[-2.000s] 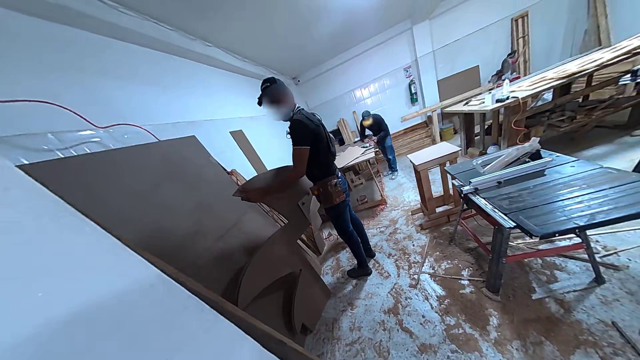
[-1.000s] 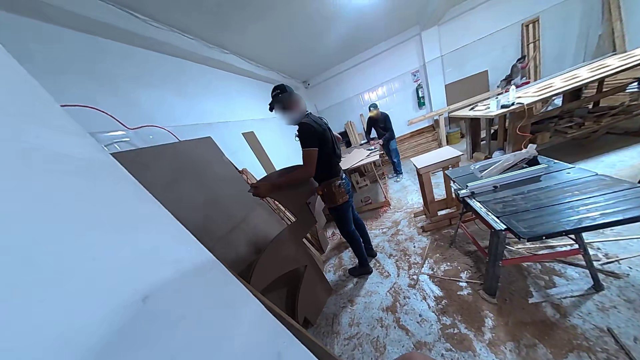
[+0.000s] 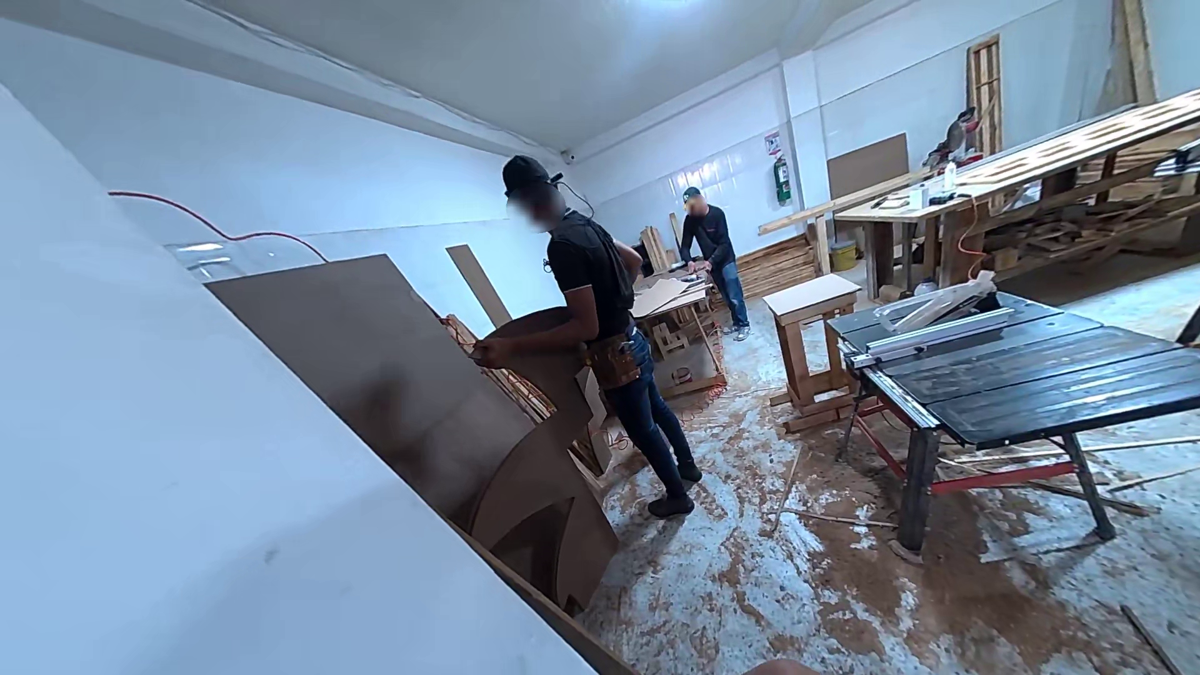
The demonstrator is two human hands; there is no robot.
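Note:
A large white panel (image 3: 234,450) fills the left foreground, its edge running diagonally down to the bottom. At the bottom edge of the view shows a sliver of skin, apparently part of my right hand (image 3: 783,667); its fingers and anything in it are out of frame. My left hand is not seen. Beyond the panel leans a large brown sheet (image 3: 347,337), with curved cut brown boards (image 3: 525,459) beside it. A person in a cap and tool belt (image 3: 600,281) stands there, one arm stretched over a curved board, the hand near the sheet's edge.
A table saw (image 3: 1012,366) with a metal fence stands at the right, a small white-topped wooden stand (image 3: 811,305) beside it. Another person (image 3: 710,248) bends over a workbench (image 3: 670,295). A long bench (image 3: 1022,178) holds boards. Sawdust and wood strips (image 3: 834,517) litter the floor.
The white panel covers more of the left side and of the brown sheet than two seconds ago. The sliver of skin at the bottom was not in the earliest frame.

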